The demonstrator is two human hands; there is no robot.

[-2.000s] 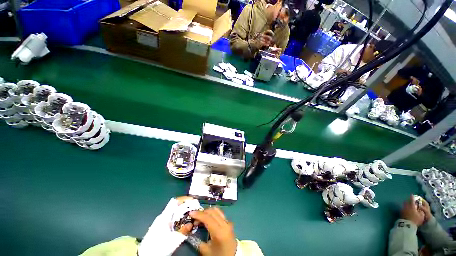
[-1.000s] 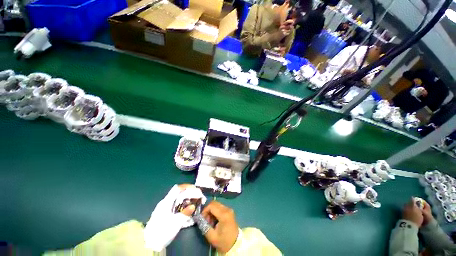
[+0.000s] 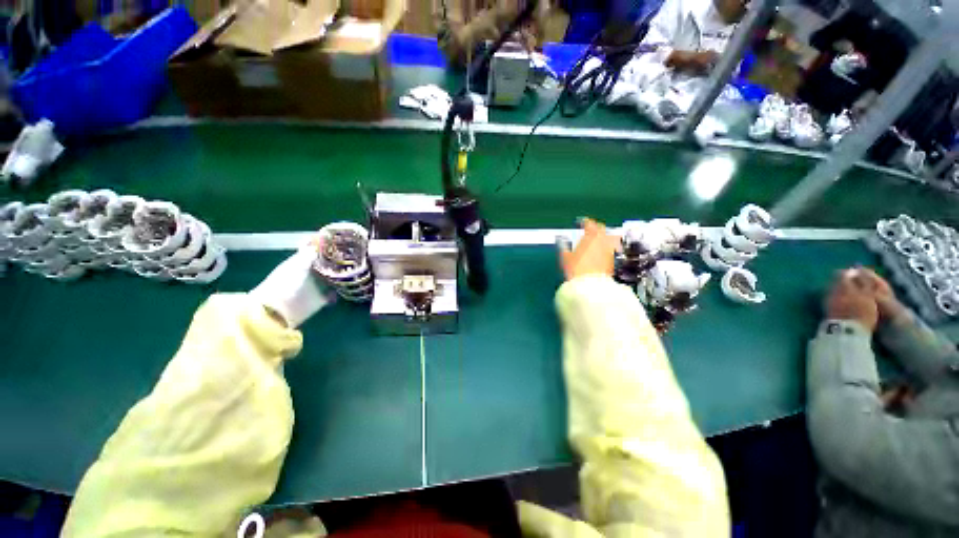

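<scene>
My left hand (image 3: 291, 286), in a white glove, is at the short stack of white housings (image 3: 344, 252) with boards, left of the screw feeder (image 3: 415, 263). Its fingers are partly hidden by the stack, so I cannot tell whether it grips the top one. My right hand (image 3: 591, 252), bare with a grey finger wrap, is stretched forward at the left edge of the group of white parts with dark modules (image 3: 669, 282). Its fingertips are small and blurred; whether it touches a part cannot be told. The black electric screwdriver (image 3: 471, 244) hangs upright at the feeder's right side.
Leaning rows of white housings (image 3: 155, 229) lie at the left. Single white rings (image 3: 742, 284) lie at the right. Another person's hands (image 3: 864, 297) are at the far right. Cardboard boxes (image 3: 279, 84) and a blue bin (image 3: 100, 74) stand across the belt.
My hands have parted from the housing they held together in front of the feeder. The left moved to the stack, the right to the dark modules. The view has shifted; the screwdriver hangs more upright.
</scene>
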